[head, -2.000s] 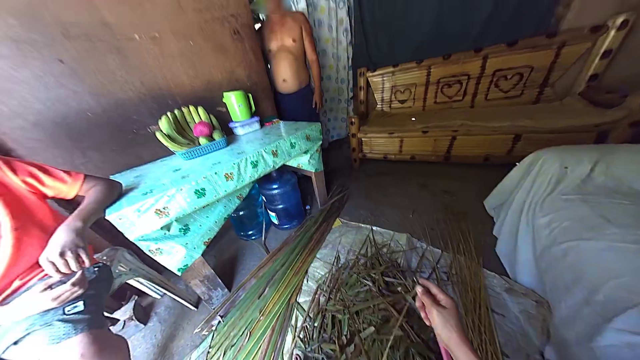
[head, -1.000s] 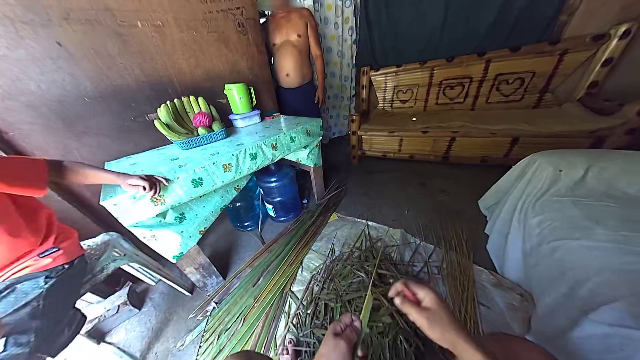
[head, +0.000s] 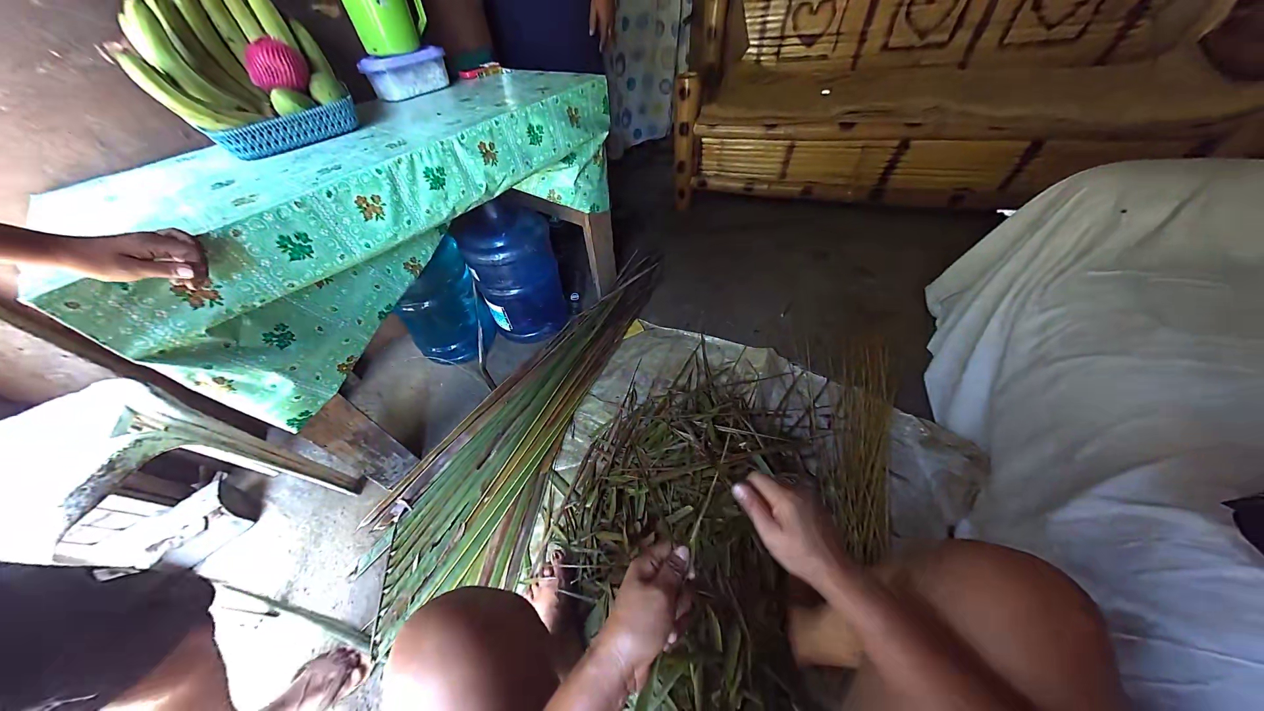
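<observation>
My left hand (head: 654, 597) is closed at the lower middle, around the end of a thin palm leaf strip that runs up over the pile. My right hand (head: 785, 518) is raised to the right of it, thumb and fingers close together; whether it pinches anything cannot be told. Below and beyond both hands lies a heap of shredded palm leaf pieces (head: 681, 459). To the left of the heap is a bundle of long green palm leaflets (head: 484, 474). A bunch of thin leaf midribs (head: 861, 444) lies at its right.
A table with a green flowered cloth (head: 375, 212) stands at the left, another person's hand (head: 148, 257) at its edge. Blue water jugs (head: 513, 267) are under it. A plastic chair (head: 158, 434) is at the left, a bamboo bench (head: 889, 148) behind, a cloth-covered piece (head: 1106, 365) at the right.
My left hand, not visible two seconds ago, came in over the heap. The other person's hand moved from the lap to the table. The view has tilted down.
</observation>
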